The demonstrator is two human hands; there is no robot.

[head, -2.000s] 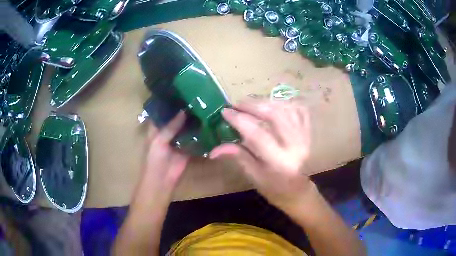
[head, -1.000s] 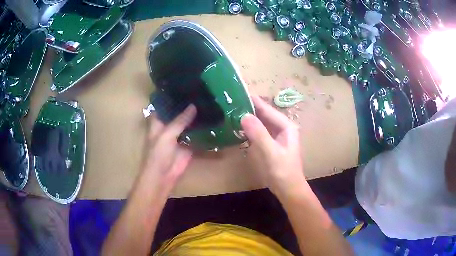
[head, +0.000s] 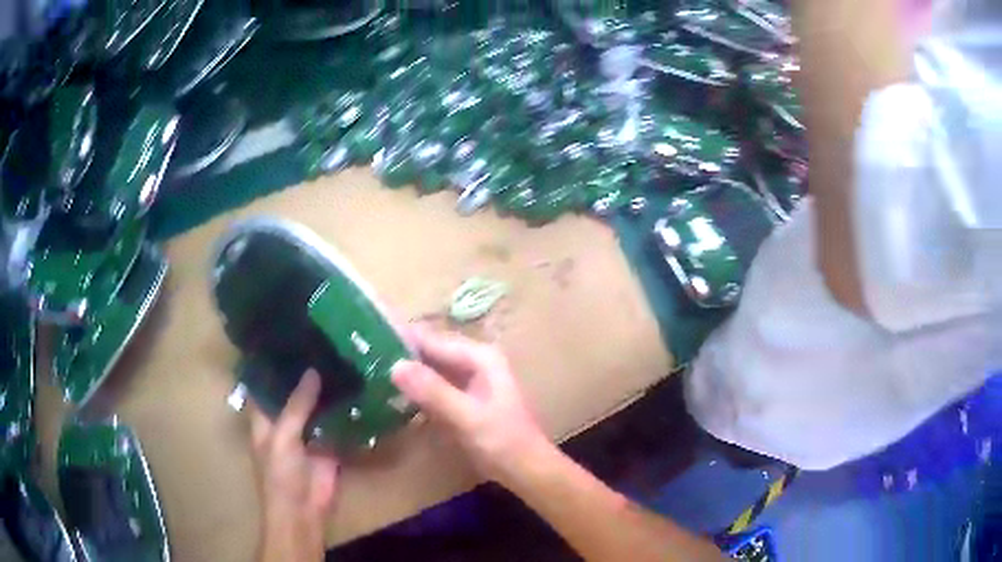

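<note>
A glossy green housing shell (head: pixel 341 318) with a pale rim and a dark recessed area is held tilted above the brown board (head: pixel 560 373). My left hand (head: pixel 294 467) grips its lower left edge, with a finger over the dark area. My right hand (head: pixel 472 390) holds its right edge near the lower end. A small shiny fitting (head: pixel 237 396) juts from the shell's left edge. A pale-green oval holder (head: pixel 477 299) lies on the board behind my right hand. The picture is blurred.
Small green parts (head: pixel 494 121) are heaped behind the board. More shells lie at the left, one at the lower left (head: pixel 104 483), and another (head: pixel 701 247) at the right. A person in a white sleeve (head: pixel 769 351) is close on the right, one arm raised.
The view has swung, so the board and shell appear lower and further left, and more of the heap and the other person shows. Both hands still hold the shell.
</note>
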